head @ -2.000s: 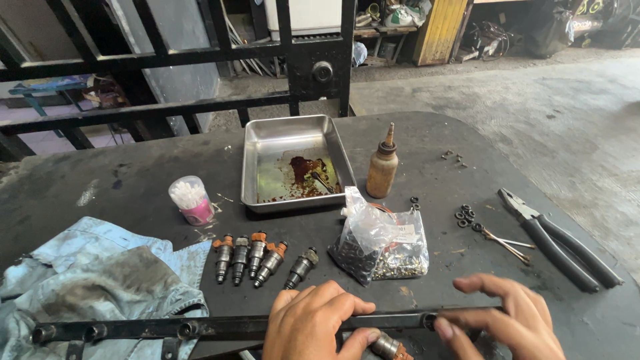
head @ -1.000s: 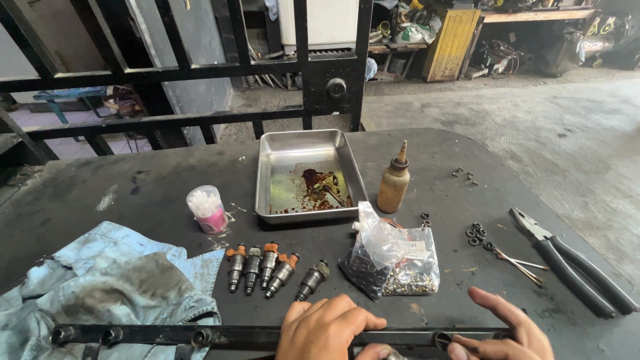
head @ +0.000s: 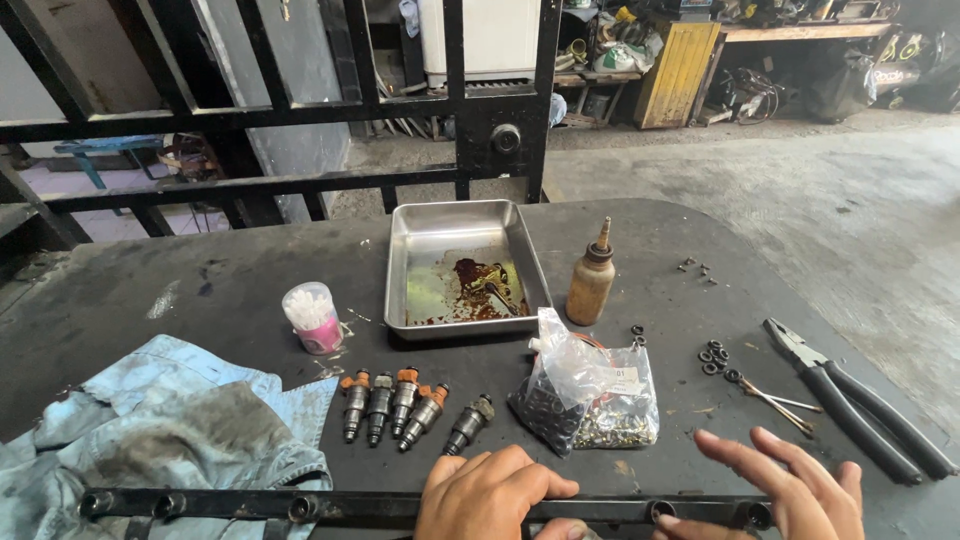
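A black metal fuel rail (head: 375, 506) with round injector cups lies along the near edge, its left part over a stained light-blue cloth (head: 187, 427). My left hand (head: 487, 495) rests over the rail's middle, fingers curled on it. My right hand (head: 780, 487) is at the rail's right part, a fingertip beside one cup, other fingers raised and apart. What lies under the hands is mostly hidden. Several fuel injectors (head: 405, 401), some with orange connectors, lie beyond the rail, left of my left hand. Plastic bags of small parts (head: 619, 412) lie beyond the rail, between the hands.
A metal tray (head: 397, 262) holds dark, oily liquid. Near it stand a brown squeeze bottle (head: 590, 289) and a tub of cotton swabs (head: 315, 322). Combination pliers (head: 832, 382), rubber O-rings (head: 712, 356), used swabs (head: 784, 405) and small metal pieces (head: 697, 266) lie at right.
An injector with an orange connector, seen by my left hand two seconds ago, no longer shows. The fingers of my right hand have shifted over the rail. The view has shifted somewhat.
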